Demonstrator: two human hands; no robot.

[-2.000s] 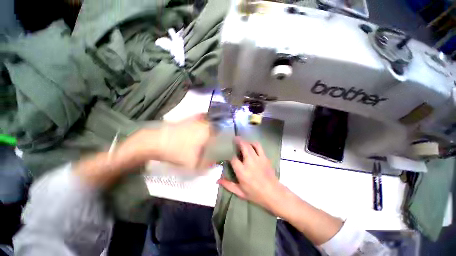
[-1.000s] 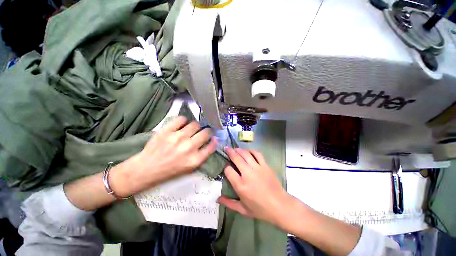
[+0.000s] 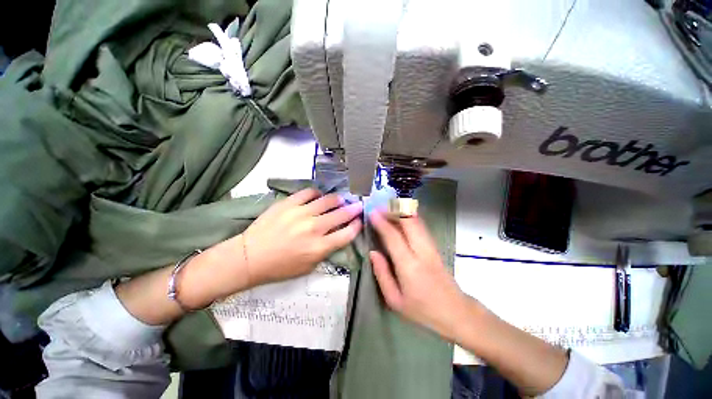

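Note:
My left hand [image 3: 300,234] lies on the main garment piece [image 3: 156,226], its fingertips pinching the green edge just in front of the needle area. My right hand [image 3: 414,273] rests on the green cut panel [image 3: 406,354], its fingertips at the same seam edge, close to my left fingertips. The panel runs from under the machine head down over the lap. The presser foot and needle are mostly hidden by the head of the sewing machine [image 3: 500,93] and my fingers. A small yellowish-capped part [image 3: 404,207] is right beside my right fingertips.
A white tie [image 3: 226,58] bunches the green heap at the upper left. A mobile phone [image 3: 539,210] lies under the machine arm. Thread snips [image 3: 622,290] lie right of my right forearm. A stack of cut panels [image 3: 693,316] hangs at the right table edge.
My left hand has moved right and its fingertips now meet the right hand's near the needle. My right fingertips are slightly further forward. The garment edge has come alongside the panel. The view has shifted closer.

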